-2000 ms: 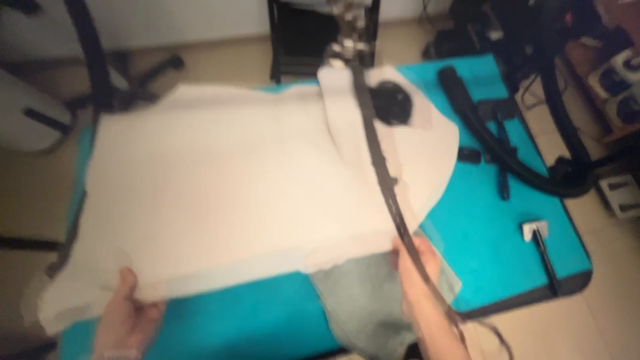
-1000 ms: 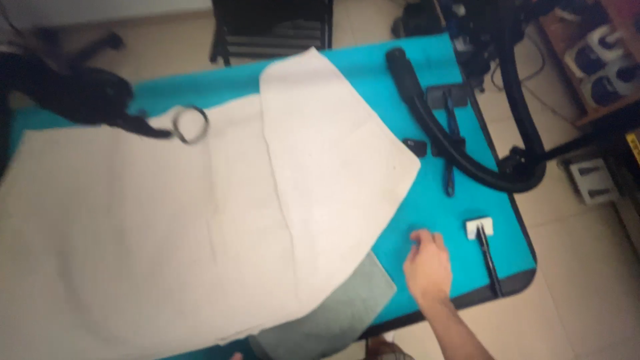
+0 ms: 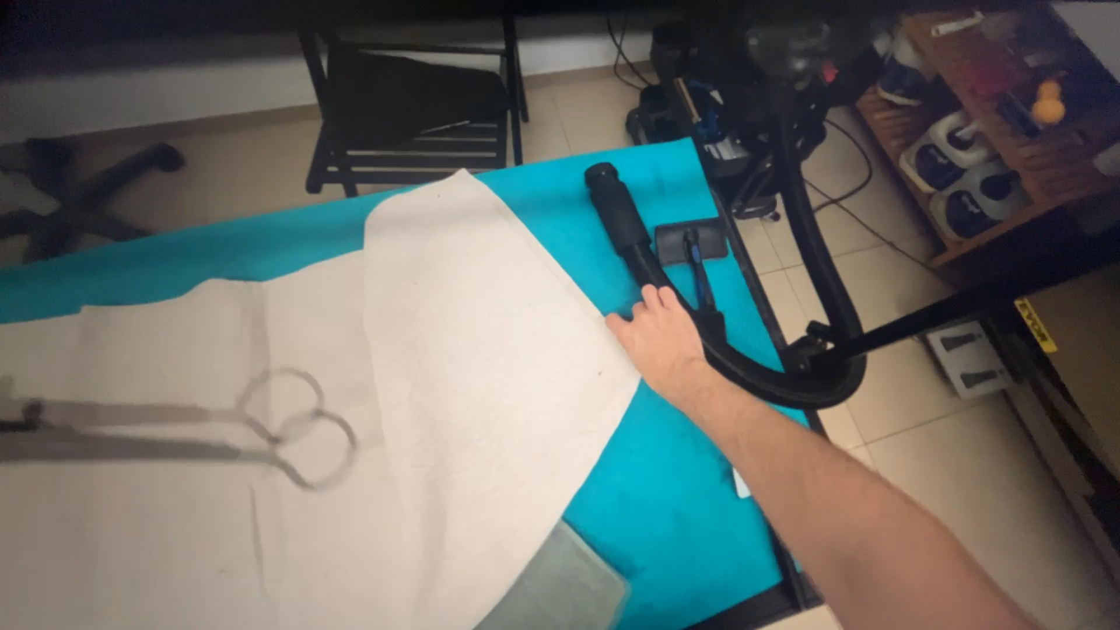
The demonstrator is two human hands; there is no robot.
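Note:
A wide off-white cloth lies over the turquoise table cover, its pointed right part folded over. My right hand is at the cloth's right edge, beside a black vacuum hose; whether its curled fingers grip anything cannot be told. Just behind the hand lies a slicker brush with a dark head. Blurred ring-shaped metal handles appear in front of the cloth at left. A grey-green cloth sticks out from under the off-white one. My left hand is out of view.
A black folding chair stands behind the table. The hose loops past the table's right edge towards dark equipment. A wooden shelf with plastic jugs is at upper right, and a white item lies on the floor.
My right hand has moved from the table's front right area back to the cloth's edge by the hose. My left hand, seen at the cloth's front edge two seconds ago, is out of view.

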